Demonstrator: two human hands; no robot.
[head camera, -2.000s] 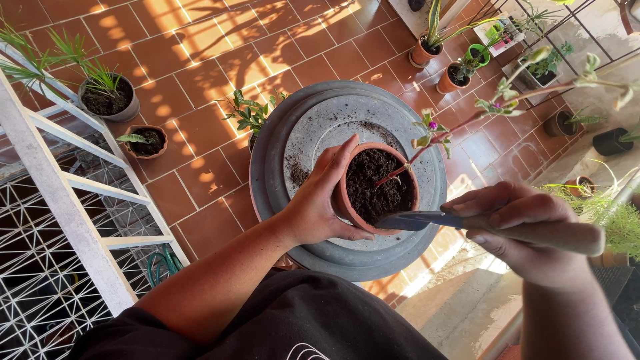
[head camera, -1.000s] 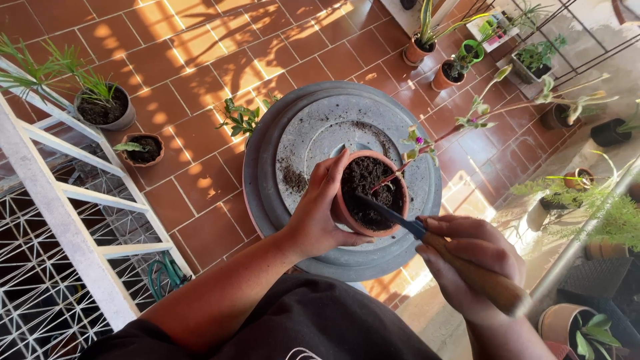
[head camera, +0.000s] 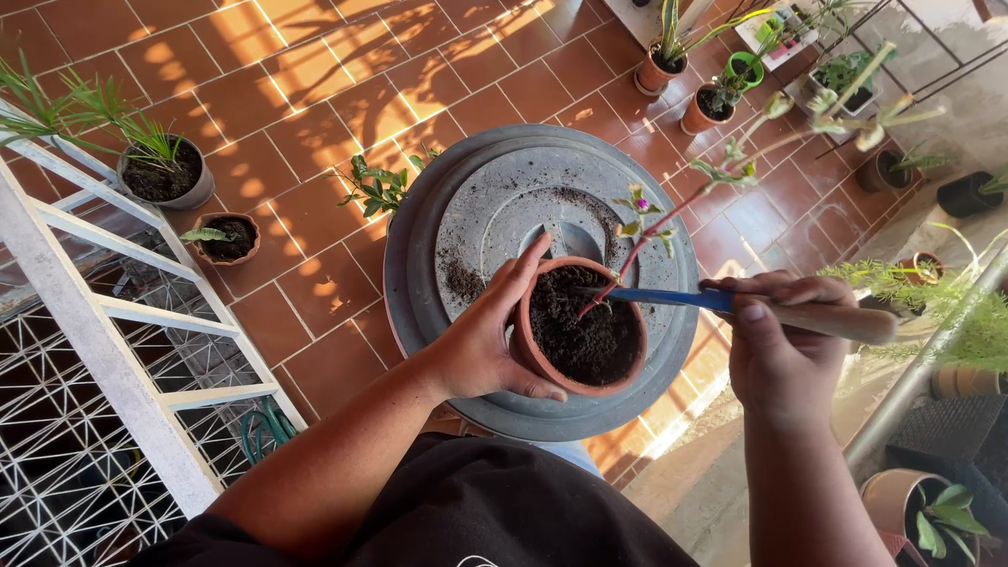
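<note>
My left hand (head camera: 492, 339) grips the left side of a terracotta pot (head camera: 638, 358) filled with dark soil (head camera: 583, 339). A plant cutting with a reddish stem (head camera: 642, 236), some leaves and a small purple flower rises from the soil and leans to the upper right. In my right hand (head camera: 787, 339) is the wooden handle of a blue-necked garden trowel (head camera: 669, 297); its tip reaches into the soil near the far rim, and its blade is mostly hidden. The pot is held over a round grey plastic lid (head camera: 504, 197) strewn with loose soil.
A white metal railing (head camera: 102, 331) runs along the left, with a grey pot (head camera: 197, 185) and a small terracotta pot (head camera: 246, 252) beside it. Leafy stems (head camera: 378, 185) show behind the lid. Several potted plants stand on the tiled floor at upper right and along the right side.
My right hand and the trowel have swung from below the pot's right side to its upper right. The trowel tip has moved from the near rim to the soil's far part.
</note>
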